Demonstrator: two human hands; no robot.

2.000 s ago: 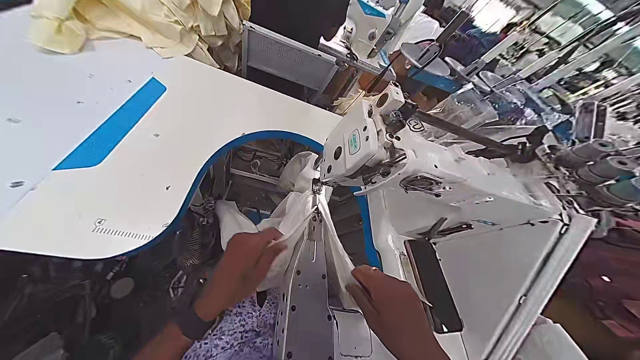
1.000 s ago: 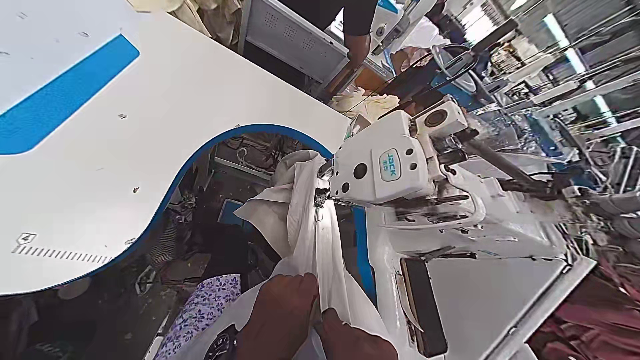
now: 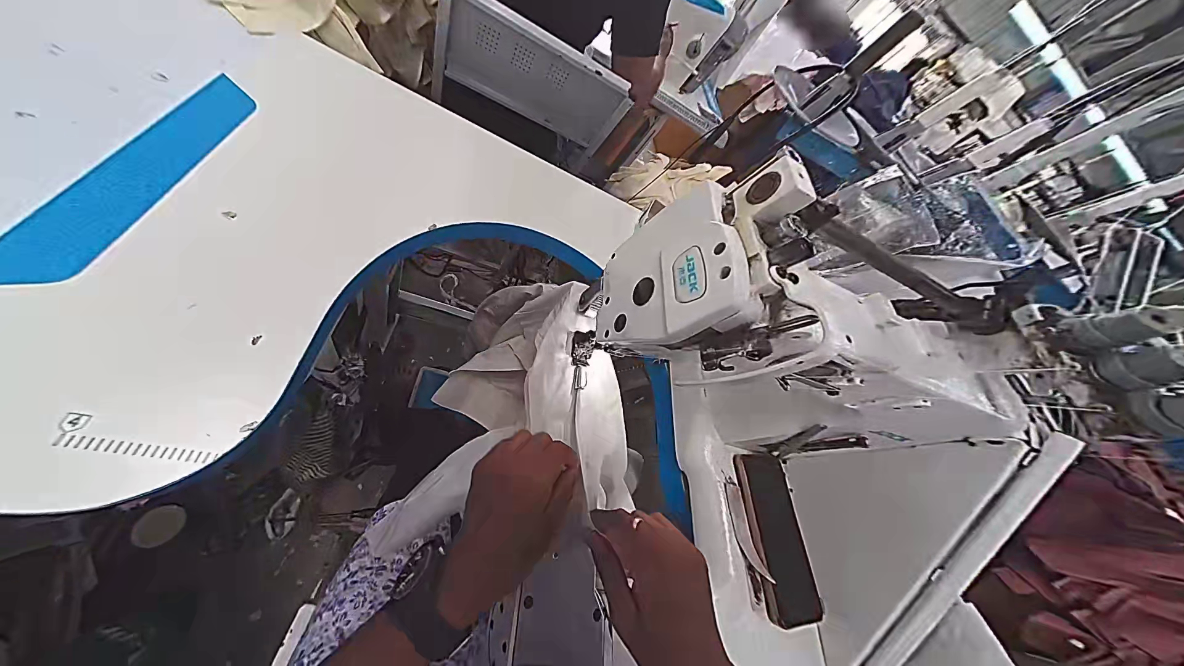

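White fabric (image 3: pixel 555 370) runs under the presser foot (image 3: pixel 583 348) of a white Jack sewing machine (image 3: pixel 680 268) and hangs in folds to its left. My left hand (image 3: pixel 523 499), with a dark band at the wrist, is closed on the fabric just in front of the needle area. To its right, my right hand (image 3: pixel 652 564) pinches the fabric's right part between thumb and fingers. Below the hands the machine's narrow arm (image 3: pixel 560 601) shows. Part of the fabric lies over a purple-and-white floral cloth (image 3: pixel 370 573). The fingertips are partly hidden in the folds.
A white table (image 3: pixel 305 185) with a blue-edged curved cutout lies left. A dark phone-like object (image 3: pixel 779 541) rests on the machine bed. Cream fabric (image 3: pixel 671 178) lies behind the machine. Another person's hand (image 3: pixel 652 74) shows at the back. Dark red fabric (image 3: pixel 1091 555) is at right.
Two seconds ago my hands were farther apart, holding two spread strips of fabric; a second ago they were close together. Now they are slightly apart again. Another person's arm has come into view at the back.
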